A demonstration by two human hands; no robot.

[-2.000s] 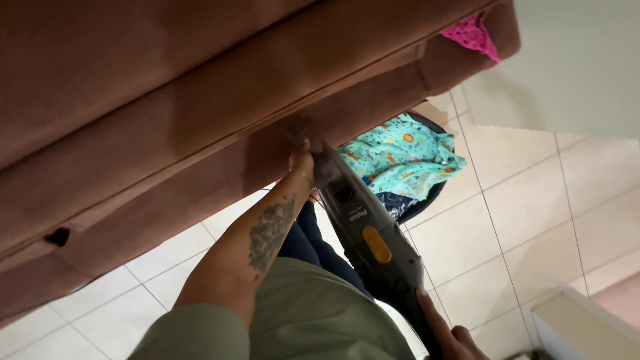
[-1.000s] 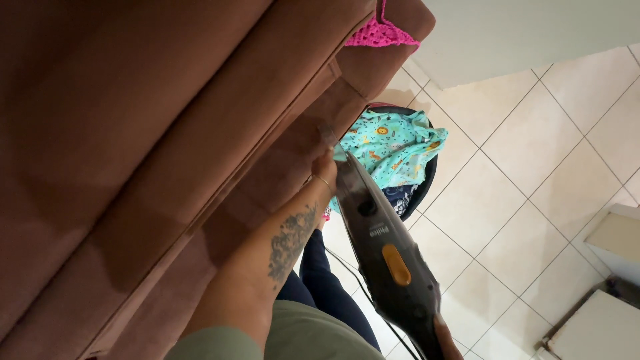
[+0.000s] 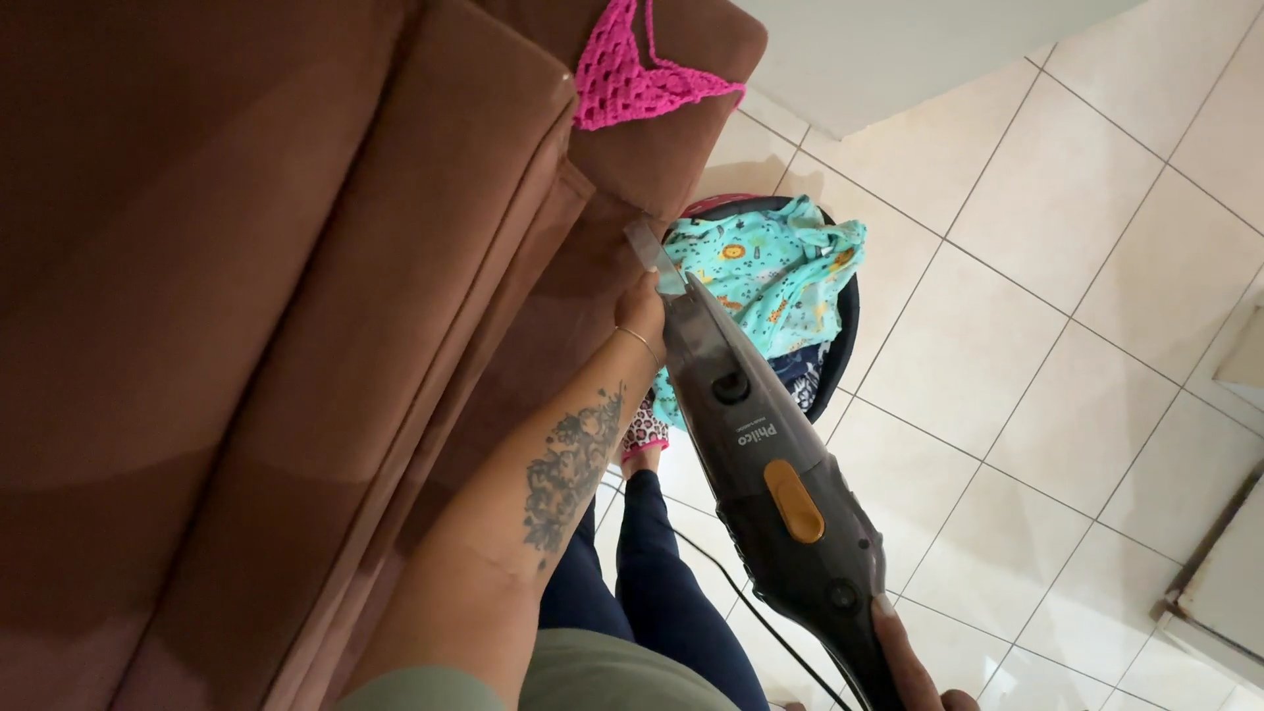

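A dark grey Philco handheld vacuum cleaner (image 3: 780,444) slants across the middle of the view, with an orange button and a clear crevice nozzle (image 3: 654,259). My left hand (image 3: 642,311) grips its front end at the base of the nozzle. The nozzle's tip is at the lower side of the brown upholstered sofa (image 3: 474,148); whether it touches the fabric, I cannot tell. At the lower edge, my right hand (image 3: 908,662) is on the vacuum's rear handle, mostly cut off by the frame, with one finger along its side.
A dark round basket (image 3: 849,326) holding turquoise printed cloth (image 3: 760,267) stands on the tiled floor (image 3: 1037,365) beside the sofa. Pink crochet (image 3: 642,79) lies on the sofa's end. A black cord (image 3: 741,592) runs past my legs. A pale wall (image 3: 889,49) borders the far side; white furniture (image 3: 1229,583) stands at right.
The view has turned and shifted along the sofa toward its end. Both hands still hold the vacuum, whose nozzle is now plainly visible near the basket.
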